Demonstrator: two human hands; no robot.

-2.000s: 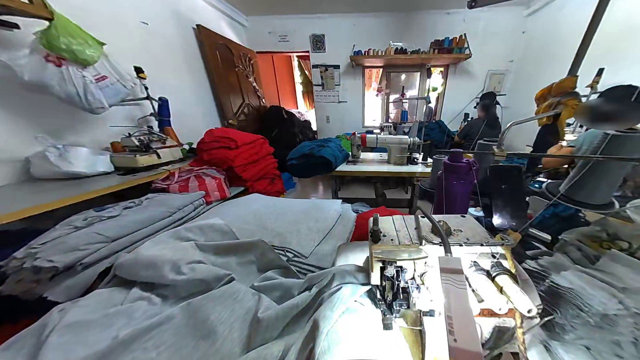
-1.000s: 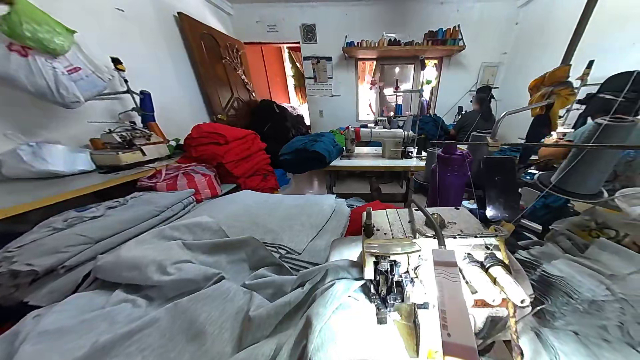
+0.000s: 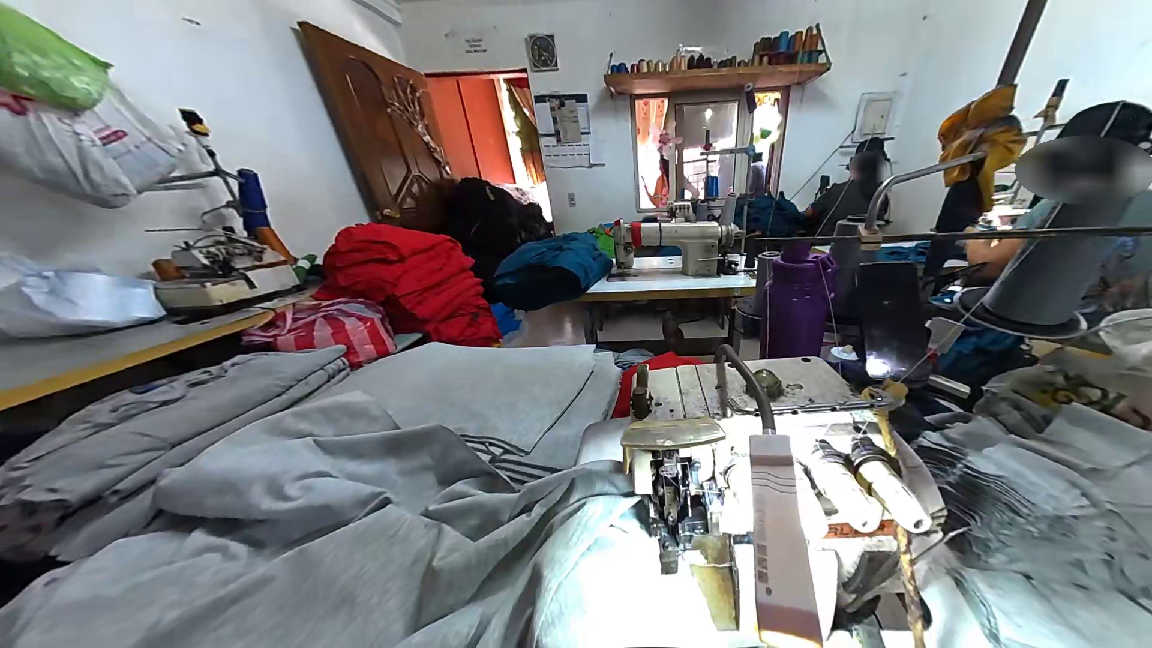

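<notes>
Neither my left hand nor my right hand shows in the view. An overlock sewing machine [image 3: 810, 387] stands at the lower right, with a lamp [image 3: 778, 531] on a bent neck over its front and two pale tension knobs [image 3: 855, 486] beside it. Loose grey fabric [image 3: 360, 513] lies bunched to the left and reaches the needle area, which is brightly lit. Behind it are flat grey cloth panels [image 3: 486, 378] with dark stripes near the edge. More folded grey cloth [image 3: 162, 432] lies at the far left.
Piled grey cut pieces [image 3: 1062, 504] lie right of the machine. Beyond stand a purple bottle [image 3: 796, 306], a large grey thread cone [image 3: 1035, 270] and another sewing machine [image 3: 679, 243]. Red folded cloth [image 3: 405, 279] is stacked back left. Two people sit at the right, farther off.
</notes>
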